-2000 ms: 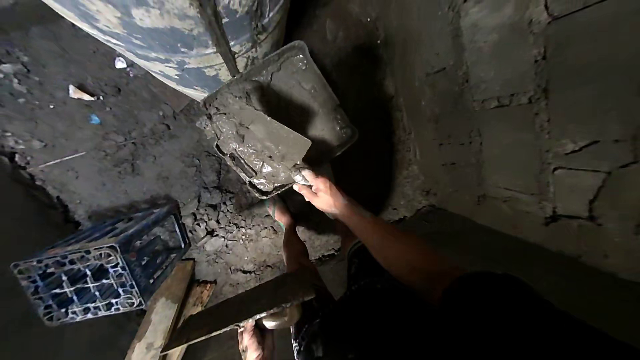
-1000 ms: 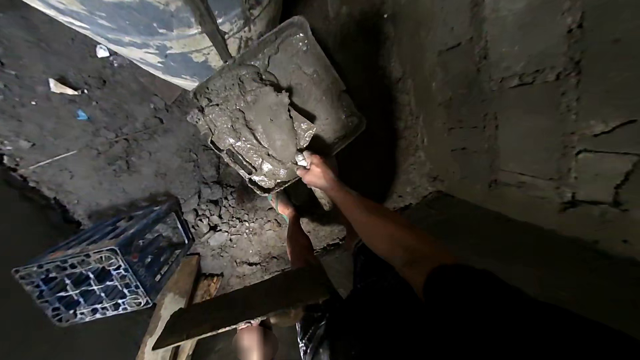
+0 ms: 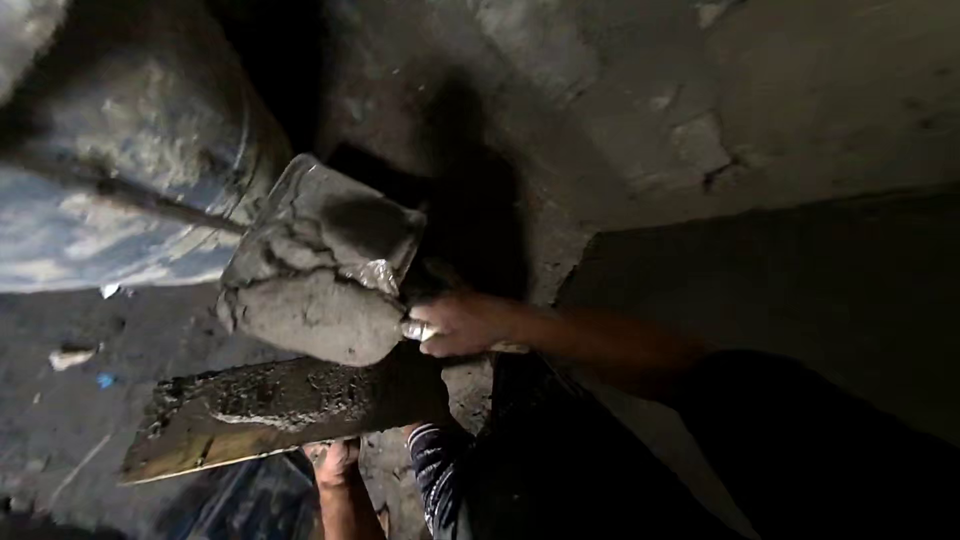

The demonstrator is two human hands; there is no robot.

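My right hand [image 3: 465, 324] grips the handle of a trowel, whose blade lies hidden under a large heap of wet mortar [image 3: 322, 319]. Behind the heap is a shallow rectangular mortar pan [image 3: 360, 199], partly filled with more mortar. My left hand [image 3: 334, 457] holds a flat mortar board [image 3: 262, 409] from below, just beneath the loaded trowel in the view. Dark wet mortar residue coats much of the board, and a yellowish strip shows along its lower edge. The left fingers are mostly hidden by the board.
A large blue, mortar-smeared drum [image 3: 135, 180] stands at the upper left beside the pan. A plastered wall [image 3: 720, 112] rises on the right. A blue plastic crate [image 3: 247, 499] is partly hidden below the board. Small litter [image 3: 71, 358] lies on the dirt floor.
The trowel has come up out of the pan heaped with mortar. The board in my left hand has moved up from the lower edge to beside the pan. The view has shifted.
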